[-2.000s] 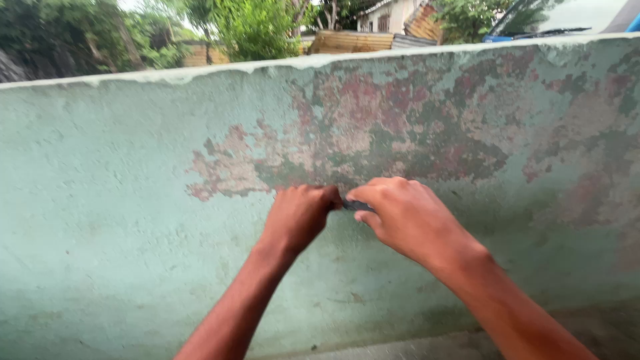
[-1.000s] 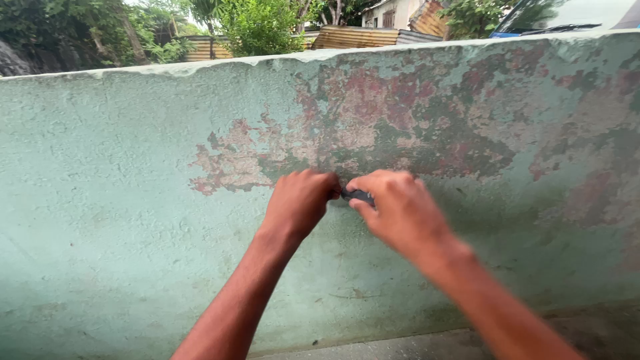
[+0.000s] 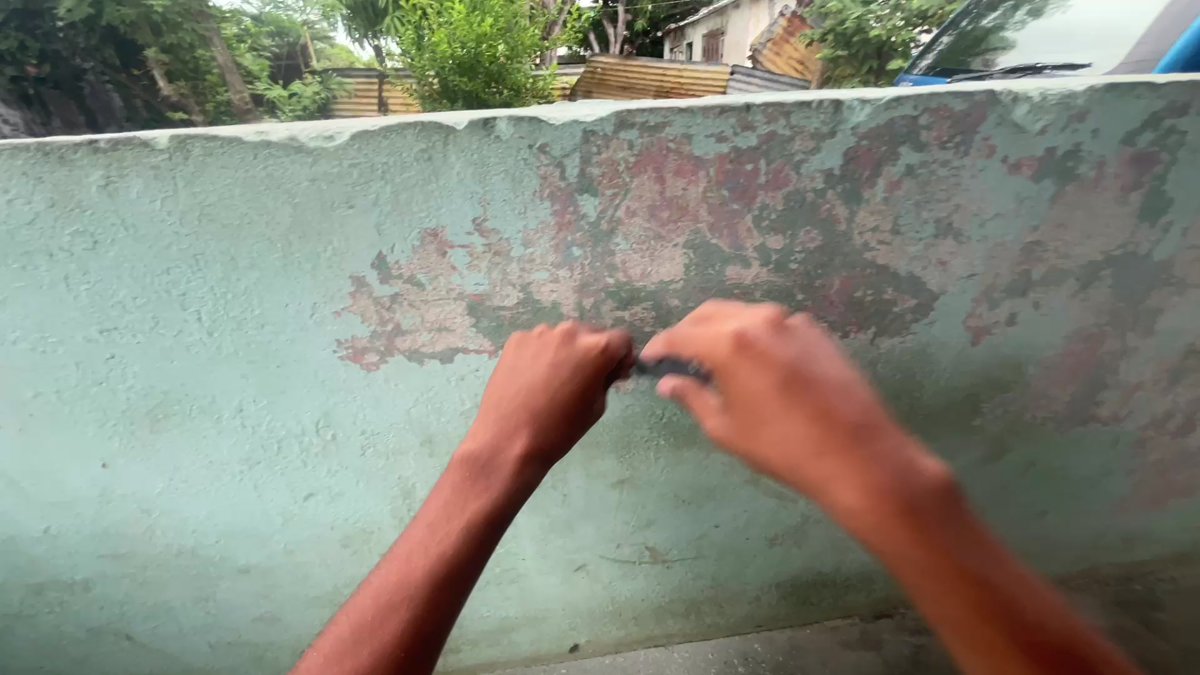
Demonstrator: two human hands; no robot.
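A small dark object [image 3: 677, 367] spans the short gap between my two hands, in front of a painted wall. My left hand [image 3: 560, 389] is closed around its left end, with the fingers curled and the knuckles up. The right end is pinched between the thumb and fingers of my right hand [image 3: 773, 389], which is a little blurred. Much of the object is hidden by the fingers, so its exact kind cannot be told. Behind the hands, the light green wall [image 3: 234, 375] has a large patch of peeled paint [image 3: 656, 206] showing pink, red and dark grey-green.
The wall's uneven top edge [image 3: 450, 119] runs across the view. Beyond it are a green bush [image 3: 469, 56], rusty corrugated metal sheets [image 3: 652, 78], a pale building [image 3: 717, 36] and a vehicle's windshield [image 3: 1050, 37]. A grey concrete floor [image 3: 731, 653] meets the wall's foot.
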